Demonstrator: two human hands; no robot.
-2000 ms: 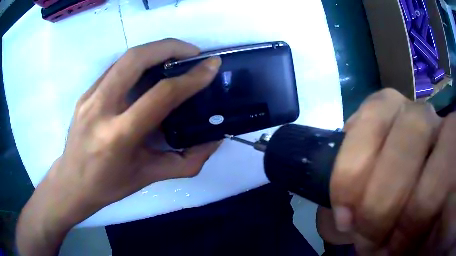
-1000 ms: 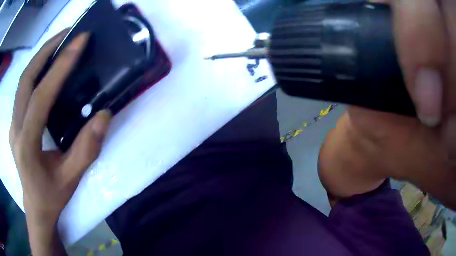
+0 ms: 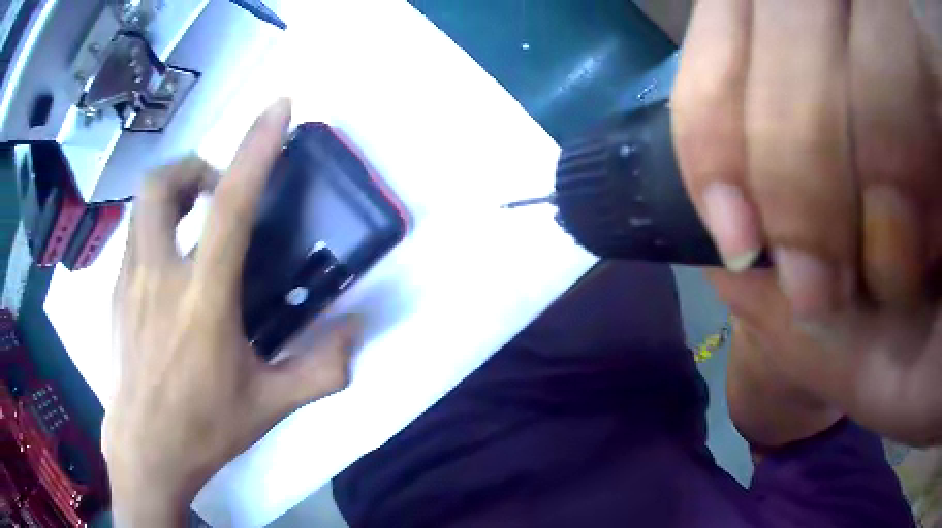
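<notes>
A portable radio point(image 3: 336, 222) lies back up on the white work sheet point(image 3: 454, 299), its black shell glossy, with a red edge at the right. My left hand point(image 3: 212, 289) is over its left side, thumb and fingers spread, slightly blurred; its palm side and any contact are hidden. My right hand point(image 3: 816, 155) is shut on the black electric screwdriver point(image 3: 630, 191) at the upper right. The thin silver bit point(image 3: 529, 202) points left, to the right of the radio and apart from it. I cannot make out a screw on it.
The screw feeder point(image 3: 139, 83) stands at the upper left. Upright radios with red edges point(image 3: 77, 232) are beside it. More red radios point(image 3: 41, 443) are at the lower left on the green surface point(image 3: 516, 46). Dark clothing and yellow-black floor tape point(image 3: 713, 345) show below the sheet.
The view has shifted left, showing the feeder and waiting radios. My left hand has opened from its grip on the radio. The radio now lies flatter, and the screwdriver bit is away from it.
</notes>
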